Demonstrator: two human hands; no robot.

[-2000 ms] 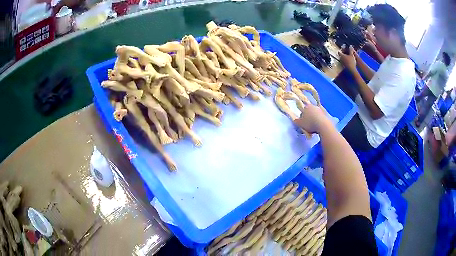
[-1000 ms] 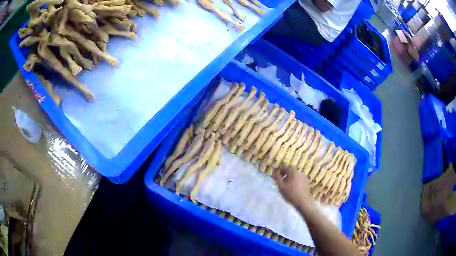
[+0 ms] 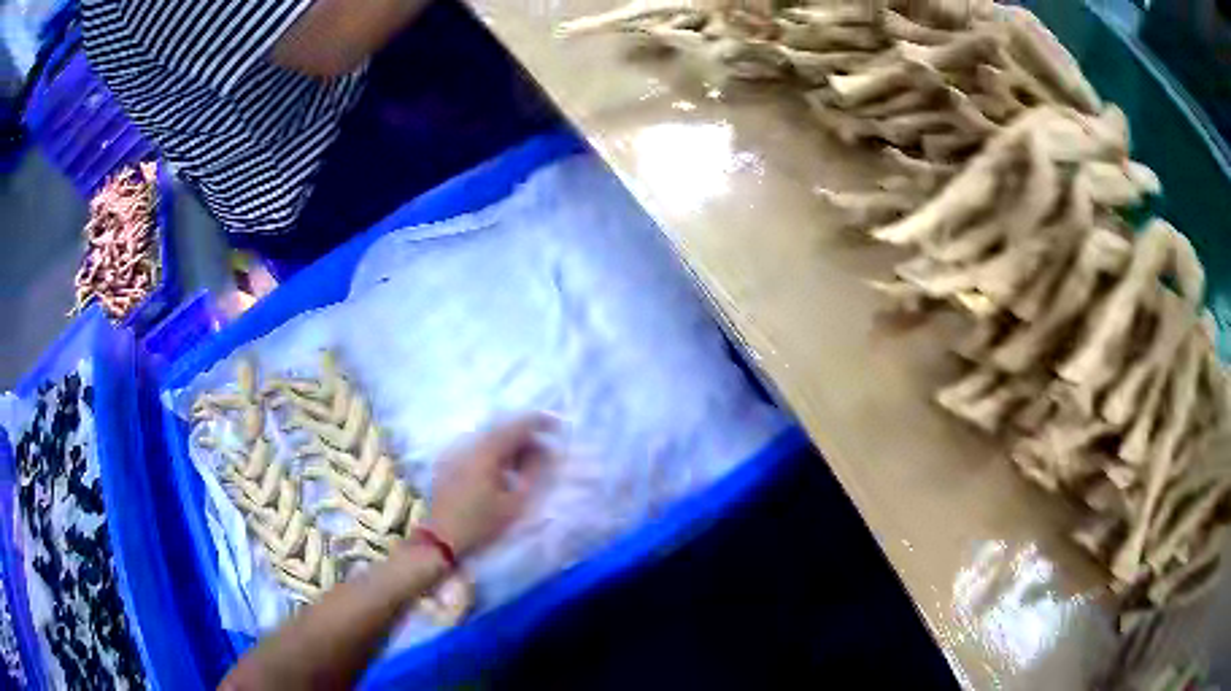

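My left hand (image 3: 497, 475), with a red band at the wrist, reaches in from the lower left over a blue tote (image 3: 675, 502). It is blurred; its fingers are curled but apart from the thumb, and no piece shows in it. The tote has a white liner (image 3: 473, 304). Tan figure legs (image 3: 354, 452) lie on the liner in two braided-looking columns at the left, partly behind my wrist. My right hand is out of the picture.
A brown bench (image 3: 797, 317) with a shiny cover holds a large heap of tan legs (image 3: 1067, 324). A person in a striped shirt (image 3: 223, 95) is at the upper left. Another blue tote (image 3: 128, 500) holds small dark parts; pinkish pieces (image 3: 122, 243) lie beyond.
The view has swung from the raised tray and lower right tote to another tote beside the bench. My right hand has left the picture; my left hand has come in.
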